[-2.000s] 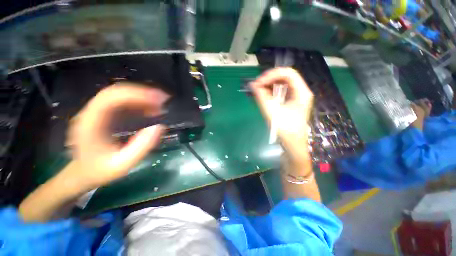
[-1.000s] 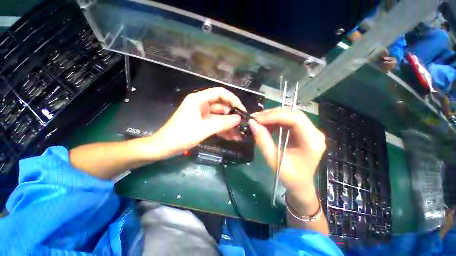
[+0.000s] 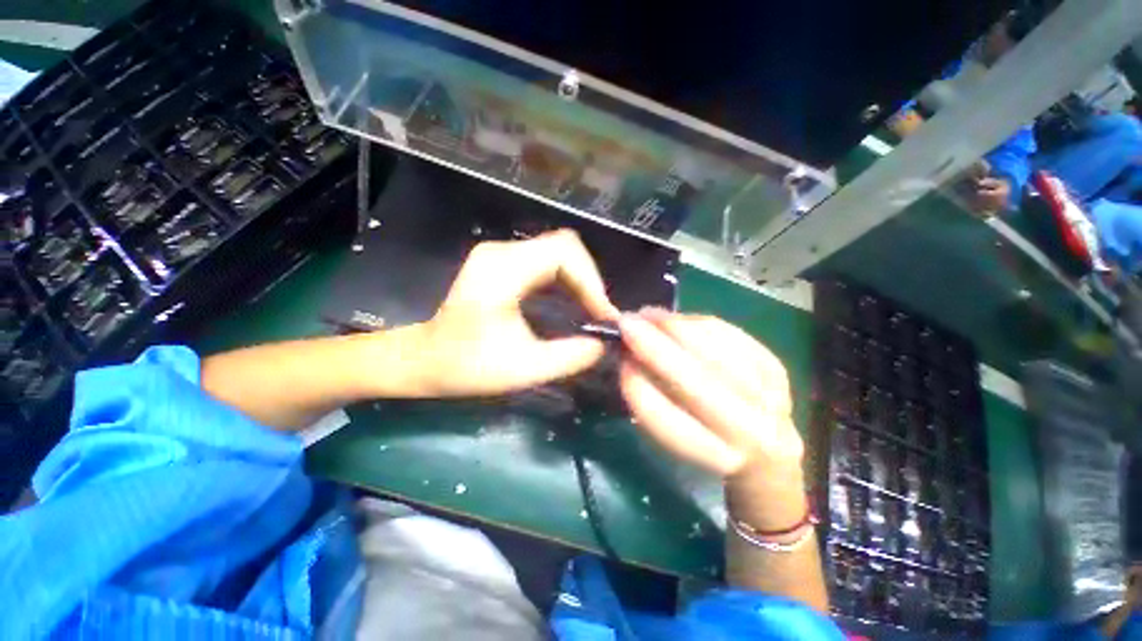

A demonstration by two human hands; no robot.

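My left hand (image 3: 514, 313) and my right hand (image 3: 708, 382) meet fingertip to fingertip in the middle of the head view. Between them they hold a small dark module (image 3: 601, 331), seen nearly edge-on and mostly covered by the fingers. The tweezers do not show in my right hand now. Below the hands is the flat black machine (image 3: 413, 286), partly covered by my left hand and forearm.
A clear guard (image 3: 564, 157) stands above the machine. The left blister tray (image 3: 163, 188) and right blister tray (image 3: 895, 438) flank it. A black cable (image 3: 589, 501) crosses the green bench (image 3: 438, 457). Clear plastic trays (image 3: 1077, 488) lie far right. Another person's hand (image 3: 992, 194) shows upper right.
Since two seconds ago the view has shifted and my apart hands have come together on the module. Since one second ago the module has turned edge-on, and the tweezers have gone from sight.
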